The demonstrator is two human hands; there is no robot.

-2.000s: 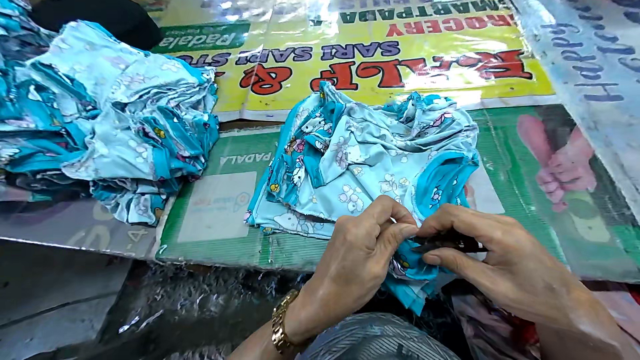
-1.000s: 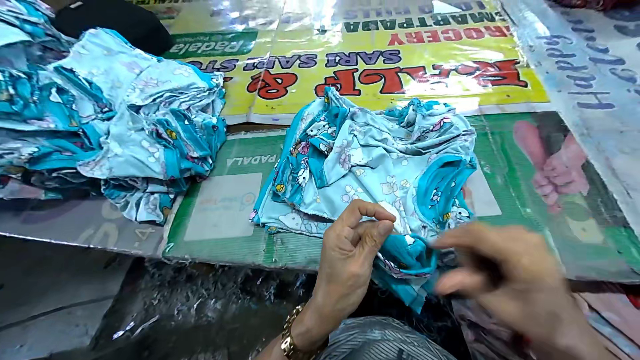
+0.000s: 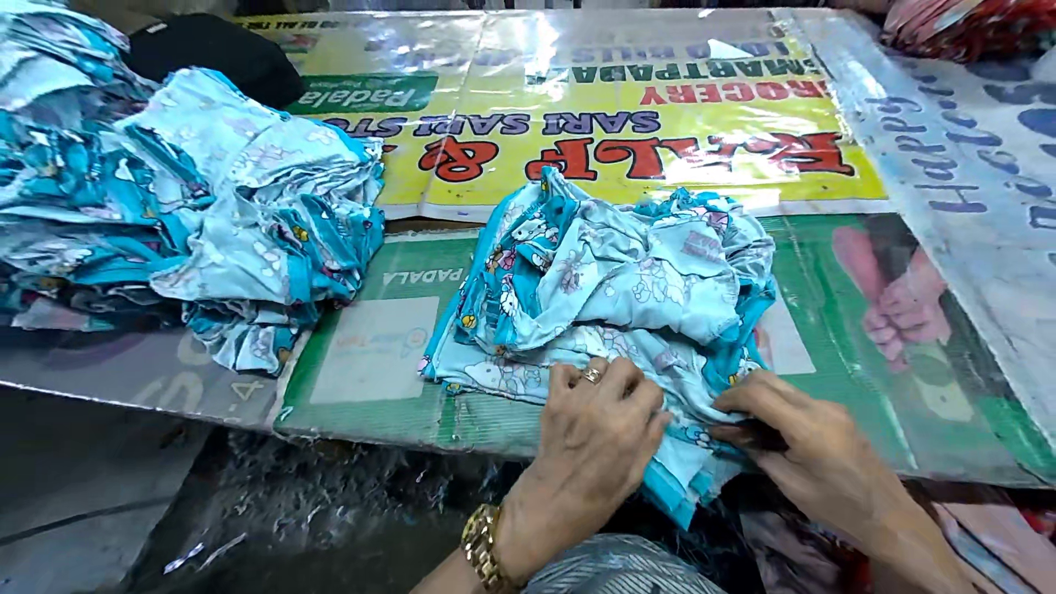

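Note:
A small pile of light blue printed garments with teal trim (image 3: 652, 289) lies at the table's front edge, one corner hanging over it. My left hand (image 3: 602, 429), with a ring and a gold-coloured watch, presses curled fingers on the pile's front; its fingertips are partly hidden. My right hand (image 3: 800, 437) pinches the cloth at the front right corner between thumb and fingers; whether it also holds a small dark tool cannot be told. A larger heap of the same cloth (image 3: 239, 181) lies to the left.
Printed tarpaulins cover the table, one yellow (image 3: 701, 177), one green (image 3: 371, 412). A black cloth item (image 3: 214, 58) sits behind the left heap. Reddish fabric (image 3: 973, 29) is at the back right. More fabric (image 3: 990, 536) lies below the table edge at the lower right.
The upper garment's right side with the teal-edged opening, flat before, is now folded and bunched. My left hand has moved onto the pile's front, and my right hand has come back to the cloth.

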